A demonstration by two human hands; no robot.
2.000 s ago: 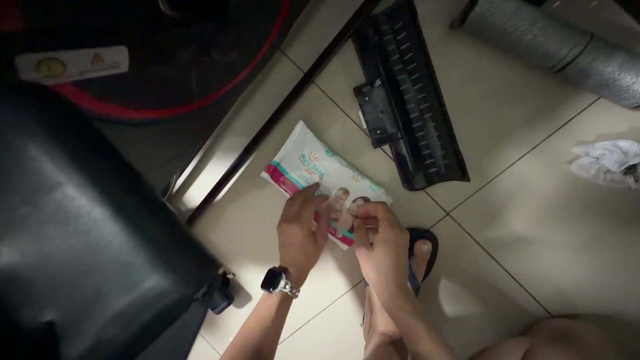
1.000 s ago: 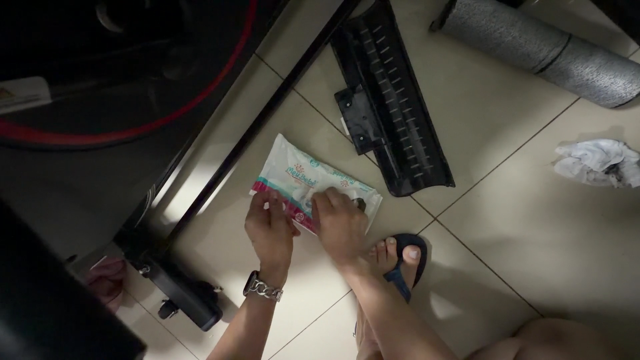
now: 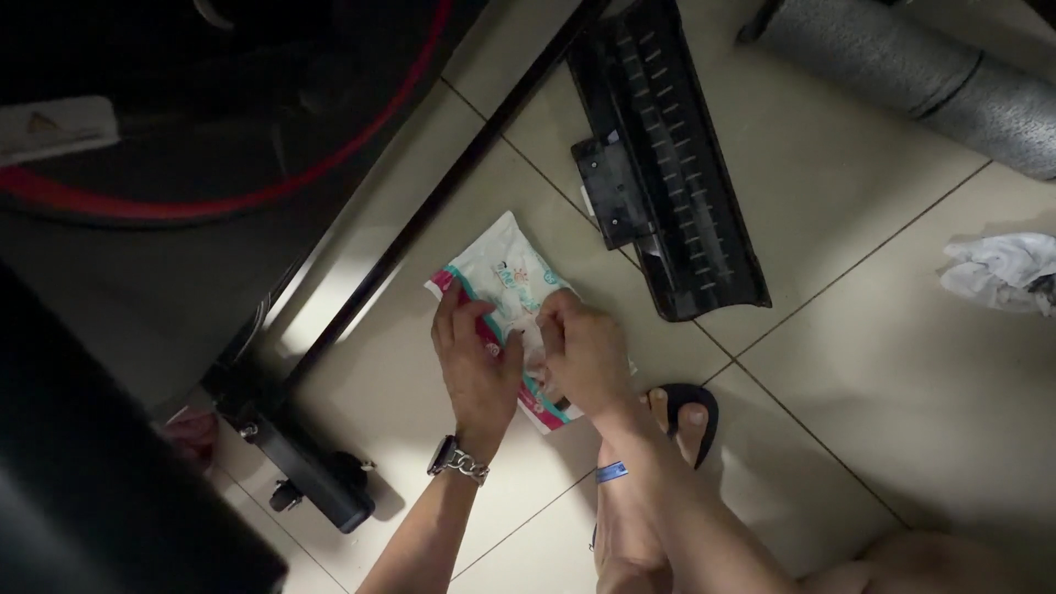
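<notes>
A soft pack of wet wipes (image 3: 516, 268), white with teal and magenta edges, lies on the tiled floor. My left hand (image 3: 474, 355), with a watch and a chain bracelet at its wrist, rests on the pack's magenta edge with fingers spread. On the pack's right half, my right hand (image 3: 582, 351) has its thumb and fingers drawn together over the middle of the pack; whether they pinch the flap or a wipe cannot be seen.
A black plastic cover (image 3: 685, 181) lies beyond the pack. A gray roll (image 3: 891, 66) is at the upper right, a crumpled white cloth (image 3: 1002, 268) at the right. A black metal frame (image 3: 445, 198) with a foot (image 3: 318, 470) runs along the left. My sandaled foot (image 3: 689, 421) is close by.
My right hand, lying low over the pack a second ago, is now drawn together at its middle. My left hand's fingers have spread along the magenta edge.
</notes>
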